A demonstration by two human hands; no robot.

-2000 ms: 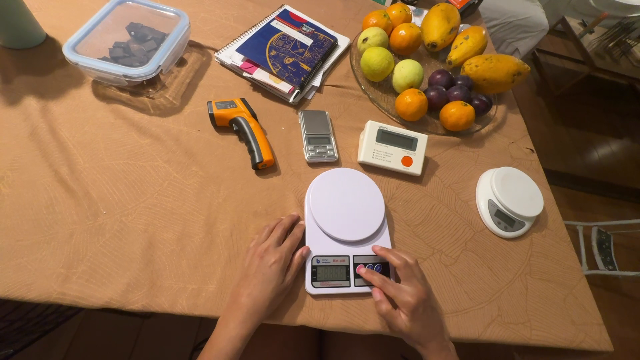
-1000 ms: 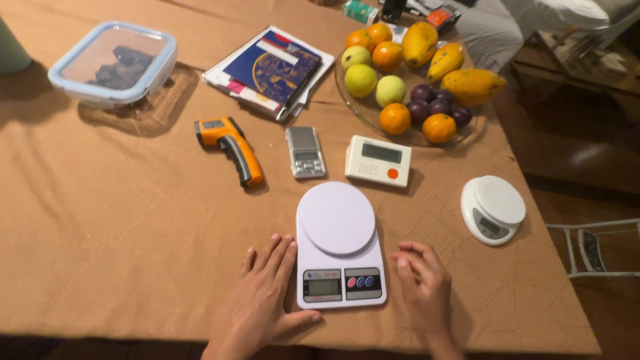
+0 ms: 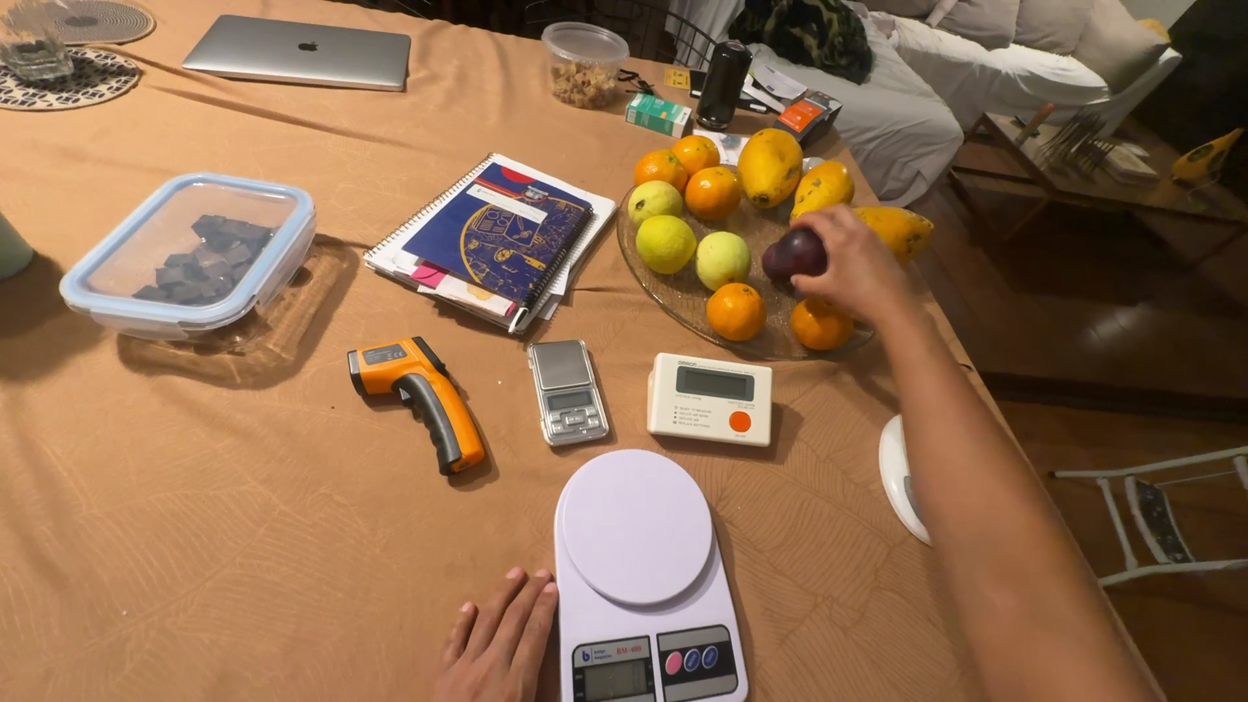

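My right hand [image 3: 853,263] reaches over the glass fruit platter [image 3: 673,307], its fingers around a dark purple plum [image 3: 798,255]. Oranges [image 3: 736,312], yellow-green fruits [image 3: 666,244] and mottled yellow fruits [image 3: 770,168] lie about it. My left hand [image 3: 502,634] rests flat on the cloth, fingertips against the left edge of a white kitchen scale [image 3: 639,526] whose round plate is bare. Behind the scale are a pocket scale [image 3: 568,392] and a white Omron device [image 3: 710,400] with an orange button. My right forearm partly hides a second white scale [image 3: 902,478].
An orange infrared thermometer [image 3: 419,400], spiral notebooks [image 3: 492,239] and a lidded glass container [image 3: 190,253] of dark chunks lie left. Farther back are a laptop [image 3: 300,54], a plastic tub [image 3: 585,63] and a black cylinder [image 3: 723,86]. The table's right edge runs beneath my forearm.
My right hand has moved from beside the white kitchen scale to the fruit platter and taken hold of a plum. My left hand stays by the scale. The view has tilted up.
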